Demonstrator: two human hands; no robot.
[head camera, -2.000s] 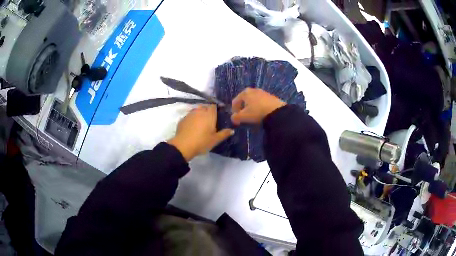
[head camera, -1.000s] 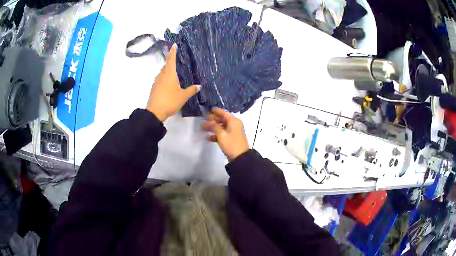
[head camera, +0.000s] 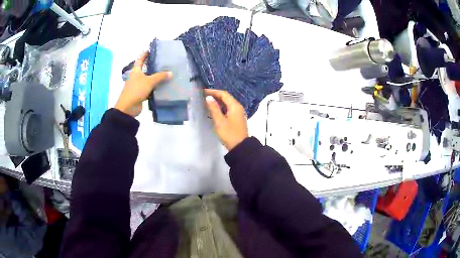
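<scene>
A stack of cut pieces (head camera: 172, 75), grey-blue back up, lies on the white table. My left hand (head camera: 137, 90) grips its left side, thumb on top and fingers along the far left edge. A dark strip end shows behind that hand. The bundle of sewn strips (head camera: 234, 60), navy and fanned out, lies against the stack's right side. My right hand (head camera: 228, 117) is at the near edge of the fan, beside the stack, with fingers bent. Whether its fingertips pinch anything cannot be made out.
The sewing machine (head camera: 348, 141) is at the right. A steel flask (head camera: 363, 54) lies behind it. A grey device with a round grille (head camera: 30, 121) and a blue JACK strip (head camera: 91, 95) are at the left. Below the table's right front edge are a red object (head camera: 398, 200) and white scraps (head camera: 348, 214).
The grey-blue stack has come into view beside the fan, where dark strips showed before. My left hand has moved left and down onto it. The dark loop at the left is now mostly hidden.
</scene>
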